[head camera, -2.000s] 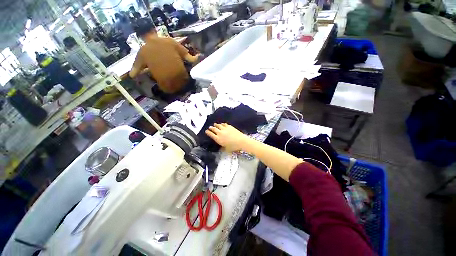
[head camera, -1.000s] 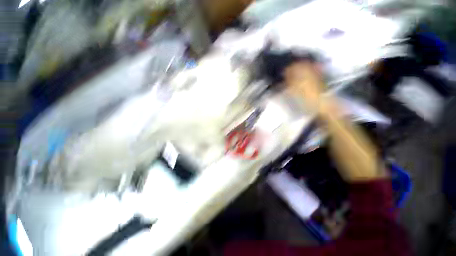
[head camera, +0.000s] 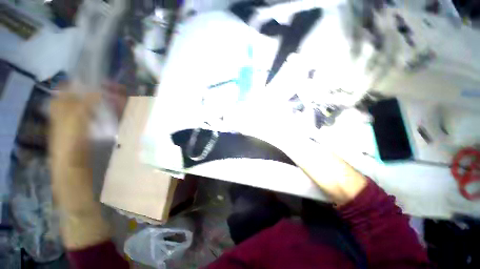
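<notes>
A black curved piece (head camera: 242, 147) lies along the front edge of the white table (head camera: 210, 168), with a pale looped strip or cord (head camera: 202, 144) on its left end. My right hand (head camera: 308, 149) is over the table at the piece's right end, washed out by glare, so its fingers and any grip are unclear. My left hand (head camera: 76, 100) is raised off the table's left side, strongly blurred; what it holds, if anything, cannot be told. The needle area (head camera: 323, 113) is blurred and overexposed.
A phone (head camera: 391, 130) and red-handled scissors (head camera: 467, 171) lie right of my right hand. More black cloth (head camera: 297, 34) lies at the back. A pale wooden box or board (head camera: 139, 163) adjoins the table's left edge, above a plastic bag (head camera: 158, 244).
The view has swung left, from the machine's handwheel end to the needle area. My right hand has left the black pile and come to the front. My left arm has come into view.
</notes>
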